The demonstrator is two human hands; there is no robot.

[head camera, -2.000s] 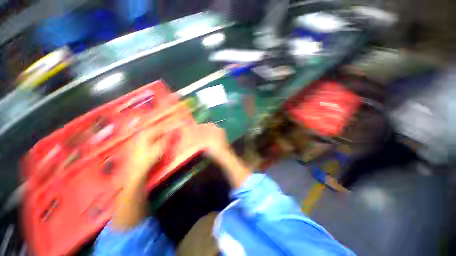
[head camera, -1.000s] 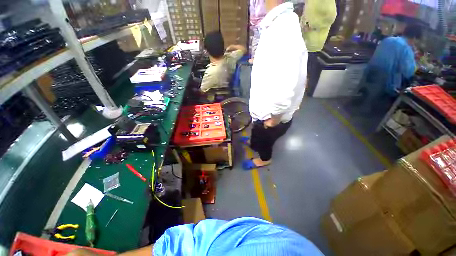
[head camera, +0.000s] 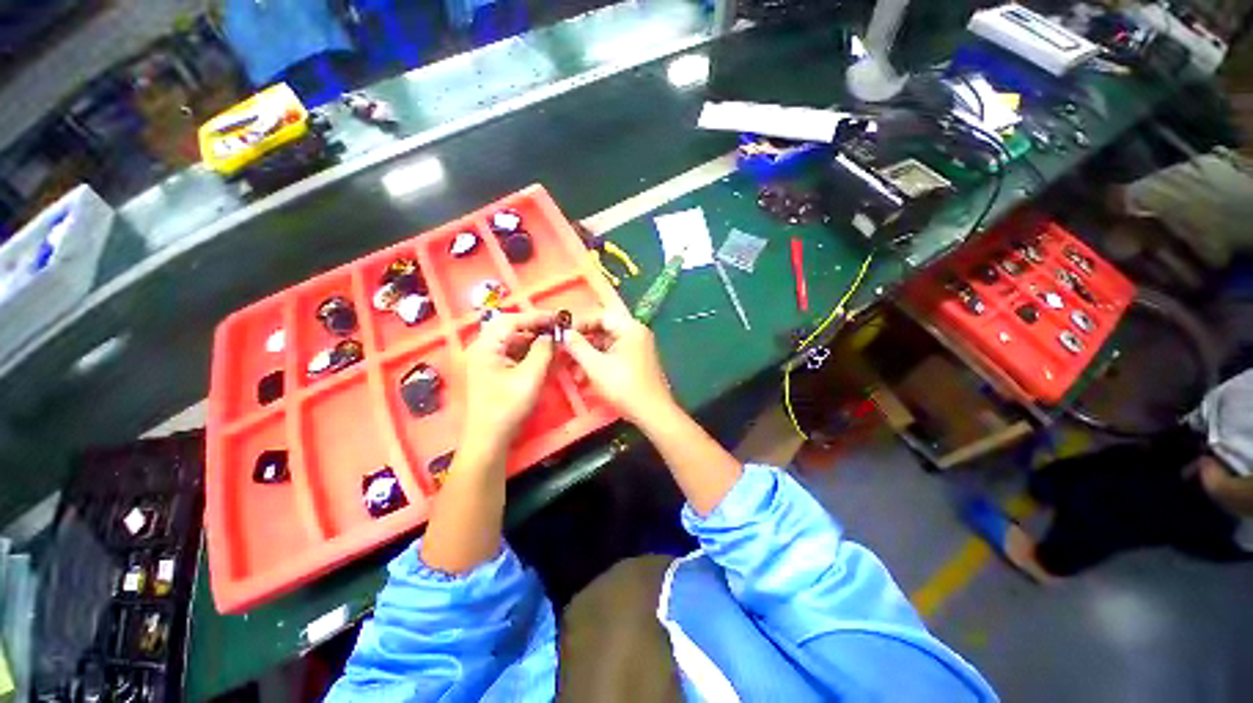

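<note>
My left hand (head camera: 506, 368) and my right hand (head camera: 618, 364) meet over the right part of the red compartment tray (head camera: 330, 529). Their fingertips hold a small dark unit (head camera: 559, 330) between them; its details are mostly hidden by the fingers. Several small black units, such as a square one (head camera: 382, 490) with a white patch and a dark one (head camera: 419, 389), lie in the tray's pockets.
Right of the tray are yellow-handled pliers (head camera: 613, 258), a green-handled screwdriver (head camera: 658, 293), white paper (head camera: 684, 238), a red stick (head camera: 800, 273) and a black box (head camera: 879, 186). A black tray (head camera: 117, 549) stands left, a second red tray (head camera: 1010, 323) right. A person's legs (head camera: 1127, 501) are lower right.
The view has swung back from the aisle to the bench and red tray. Both hands are now in view, with a small dark unit at the fingertips.
</note>
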